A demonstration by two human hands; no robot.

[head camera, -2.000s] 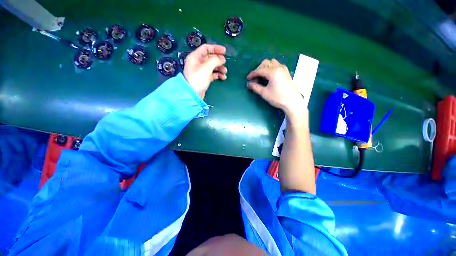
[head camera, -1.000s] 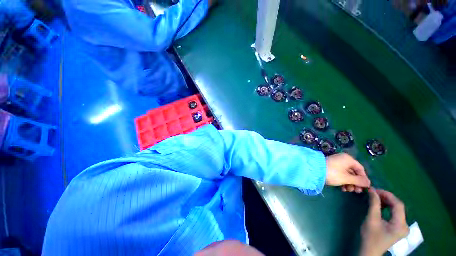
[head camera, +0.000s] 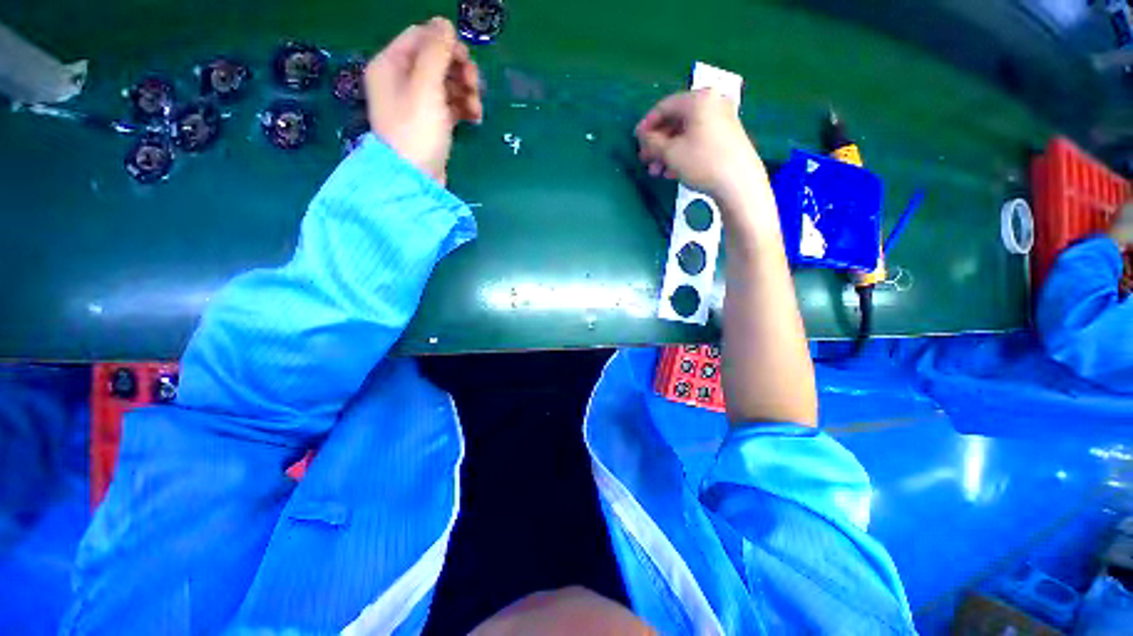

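Note:
Small round dark modules sit grouped on the dark-green bench at the upper left, and one more is at the top edge. My left hand is beside them with its fingers curled and covers some. Whether it holds something is hidden. A white strip with round holes lies right of centre. My right hand is over its upper part, fingertips bent together at the left side. A dark thin shape shows below these fingers, too blurred to name.
A blue box stands right of the strip, with a yellow-and-black handled tool behind it. A white ring and a red tray are at far right, beside another person's arm. Red trays with round parts show below the bench edge.
The view has swung back from the left side to the bench in front. My hands were close together one second ago and are now apart, the right one over the strip.

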